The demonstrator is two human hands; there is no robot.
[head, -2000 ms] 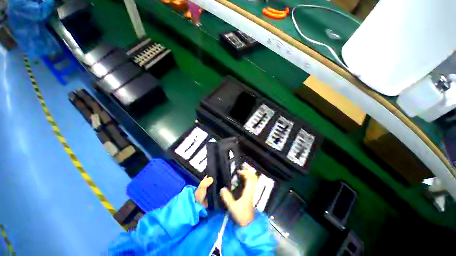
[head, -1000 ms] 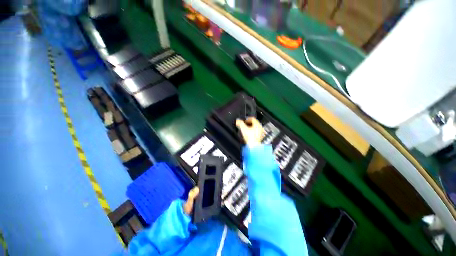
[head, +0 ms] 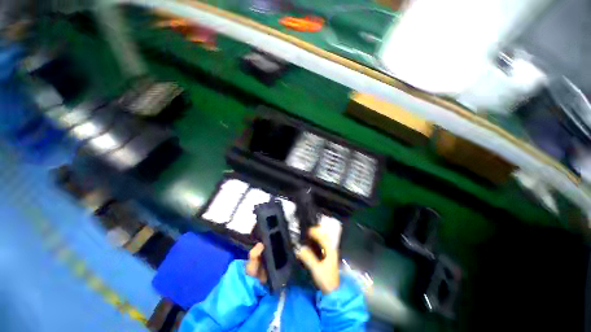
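My left hand (head: 256, 260) holds a dark grey jig (head: 277, 243) with window cut-outs upright in front of my body. My right hand (head: 323, 260) is just right of it, gripping a thin dark slab (head: 307, 206), perhaps a display unit; blur hides its detail. The near foam tray (head: 208, 217) lies behind both hands with several white units (head: 249, 211) in its pockets, partly covered by the jig and hands. The back foam tray (head: 238, 154) holds three white-patterned units (head: 332, 162) and a dark area at its left.
Loose dark jigs (head: 418, 228) stand at the right. A blue plastic basket (head: 194, 269) is at the bench edge, lower left. Curved dark stacked pieces (head: 123, 146) and a ribbed tray (head: 152, 98) are at left. A pale-edged shelf (head: 324, 65) crosses above, with cardboard boxes (head: 389, 118) beneath.
My right hand has come back from the back tray to beside the jig with a dark slab in it. My left hand still holds the jig. The view has shifted and blurred.
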